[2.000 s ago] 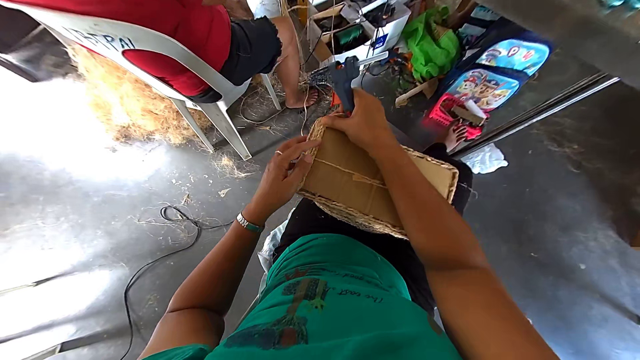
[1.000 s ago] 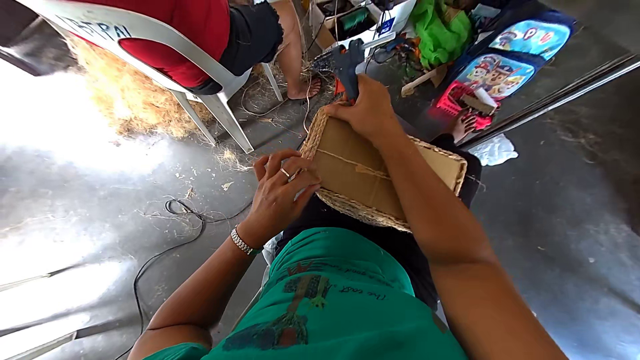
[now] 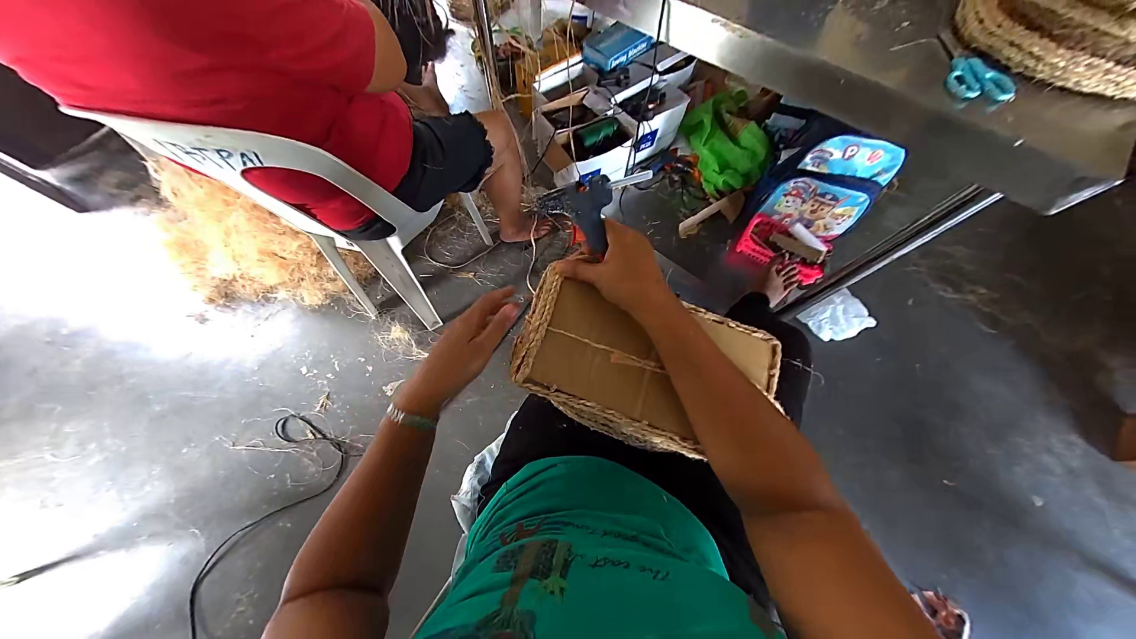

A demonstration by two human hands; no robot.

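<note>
A rectangular cardboard piece edged with braided natural fibre rests across my lap, its far left corner raised toward the glue gun. My right hand grips a dark hot glue gun above that corner, with some fingers against the braided rim. Just left of the rim is my left hand, apart from the piece, its fingers extended and slightly bent. Whether a thin strand lies between those fingers cannot be told. A thin cord runs across the cardboard.
A person in red sits on a white plastic chair at upper left, beside loose fibre. A metal-edged table bears blue-handled scissors. Below are boxes, a backpack and a red basket. A black cable crosses the floor.
My left hand has moved off the braided edge to the left, and its fingers have straightened. My right hand still holds the glue gun at the corner.
</note>
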